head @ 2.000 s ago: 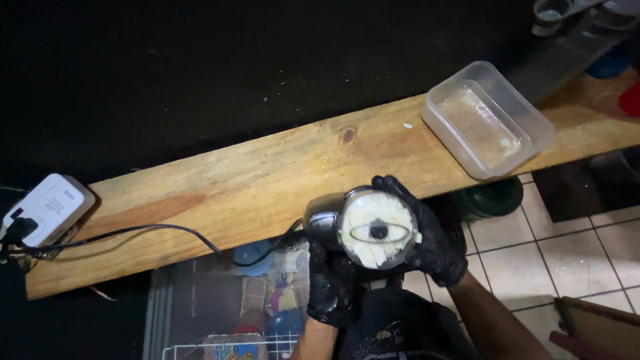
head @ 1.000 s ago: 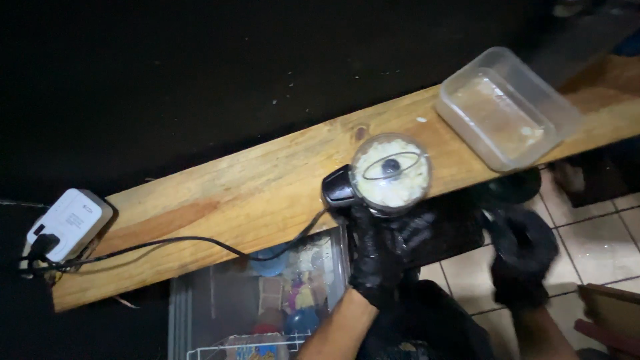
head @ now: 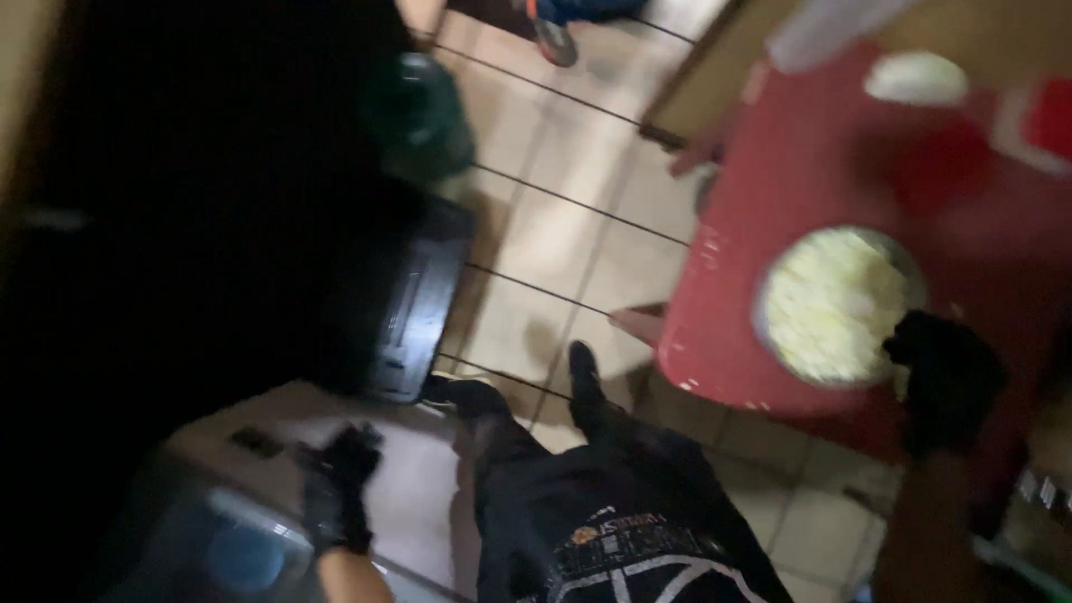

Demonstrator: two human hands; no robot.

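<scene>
A round metal bowl [head: 760, 322] full of pale chopped pieces, perhaps onion, stands on a red table [head: 729, 335] at the right. At the bowl's lower right rim is my right hand [head: 950, 381] in a black glove, its fingertips touching the rim or the pieces; blur hides whether it grips them. My left hand [head: 339, 486], also gloved in black, hangs at the lower left over a light surface, with nothing clearly seen in it. A whitish rounded thing [head: 917, 79], perhaps a peeled onion, lies farther back on the red table.
A dark plastic crate or box [head: 414, 310] is left of centre, with a green container [head: 423, 117] beyond it. Tiled floor [head: 544, 218] runs between these and the red table. Another person's shoe [head: 555, 42] shows at the top. Red blurred items lie at the far right.
The view has swung strongly right, from the wooden shelf to the red table. My left hand no longer touches the device with the clear round cup, and my right hand is now at the bowl.
</scene>
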